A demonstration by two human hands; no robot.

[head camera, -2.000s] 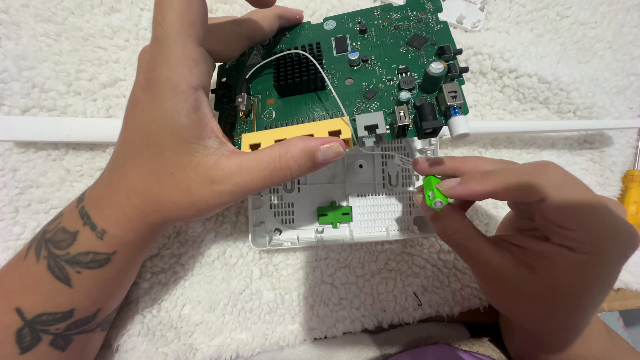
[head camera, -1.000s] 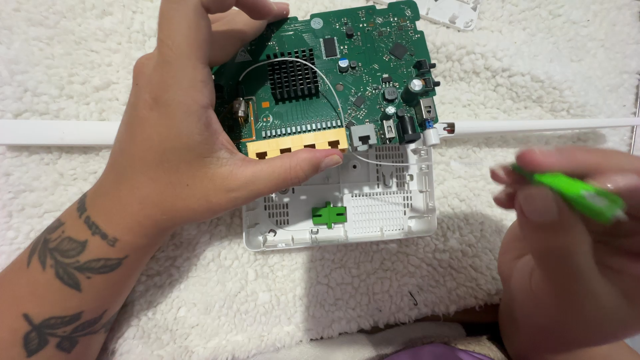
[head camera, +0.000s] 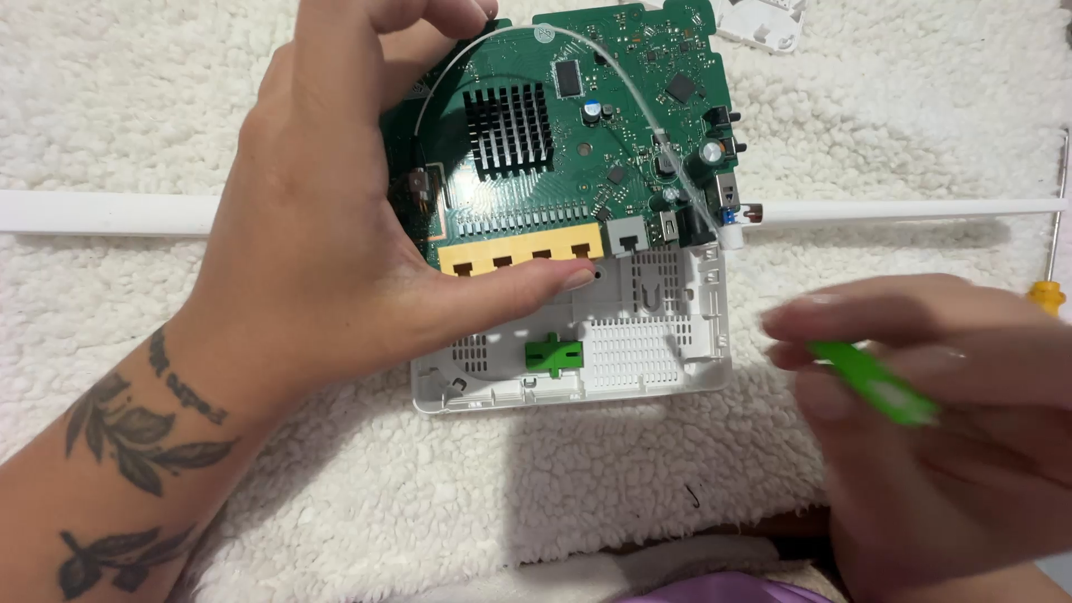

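My left hand (head camera: pixel 335 184) grips a green router circuit board (head camera: pixel 636 167) by its left side, thumb along the yellow Ethernet port block (head camera: pixel 519 248). The board carries a black finned heat sink (head camera: pixel 511 131). A thin white fiber cable (head camera: pixel 624 74) loops over it from a small metal part at the left toward the right edge. Under the board lies the white plastic router casing (head camera: pixel 574 400), holding a green fiber adapter (head camera: pixel 553 356). My right hand (head camera: pixel 921 402), blurred, pinches a green fiber connector (head camera: pixel 875 383) right of the casing. Whether the cable reaches the connector is unclear.
White antennas extend left (head camera: pixel 105 213) and right (head camera: pixel 904 209) of the casing. A white plastic piece (head camera: pixel 760 23) lies at the top right. At the right edge is a screwdriver with a yellow handle (head camera: pixel 1047 296). Everything rests on white fleece fabric (head camera: pixel 352 502).
My right hand with the green connector has moved right, away from the board's lower right corner. The white cable now arches higher and wider over the board. My left hand keeps its grip.
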